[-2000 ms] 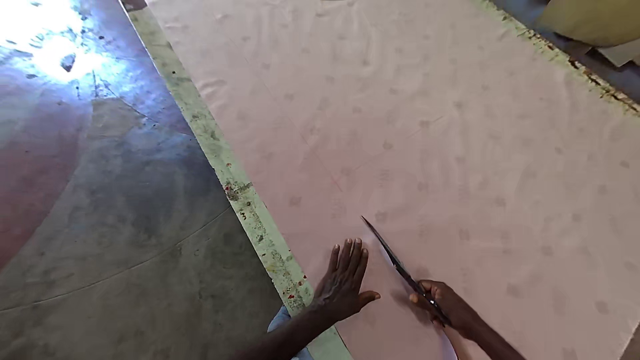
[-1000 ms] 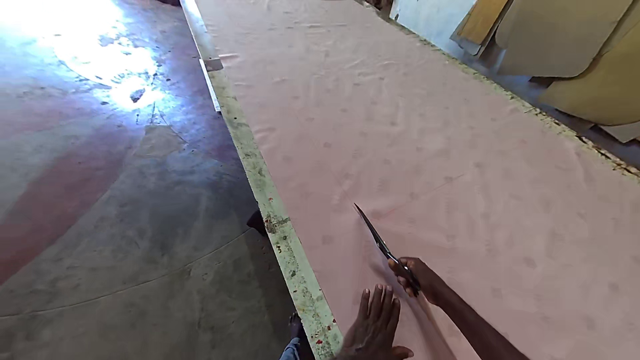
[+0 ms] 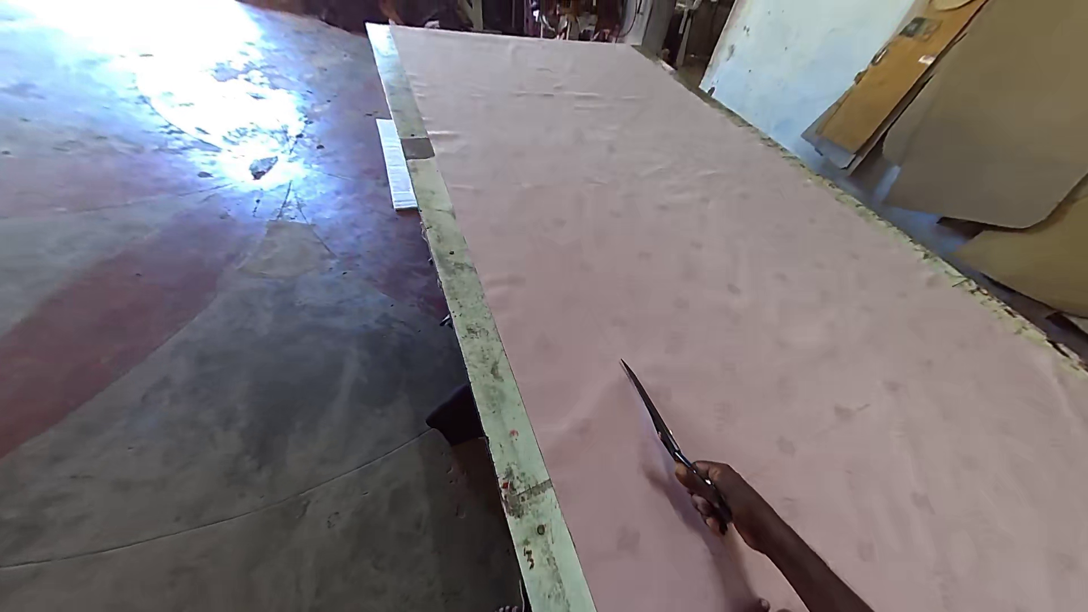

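A large sheet of pink fabric (image 3: 697,255) with faint darker spots lies spread over a long table. My right hand (image 3: 718,501) grips the handles of dark metal fabric shears (image 3: 659,425) at the lower middle. The blades point up and to the left over the cloth, and they look closed or nearly so. Below that hand the fabric rises in a soft fold. My left hand is out of the frame, apart from what may be fingertips at the bottom edge near my right forearm; whose they are is unclear.
The table's worn pale-green edge (image 3: 484,365) runs along the left, stained and chipped. A white strip (image 3: 397,166) juts out beside it. Concrete floor (image 3: 255,425) lies to the left. Brown flat sheets (image 3: 977,119) lean at the upper right, near a pale wall panel (image 3: 799,59).
My left hand, flat on the fabric beside the shears before, has gone down out of clear view. My right hand still holds the shears. The view has tilted up toward the table's far end.
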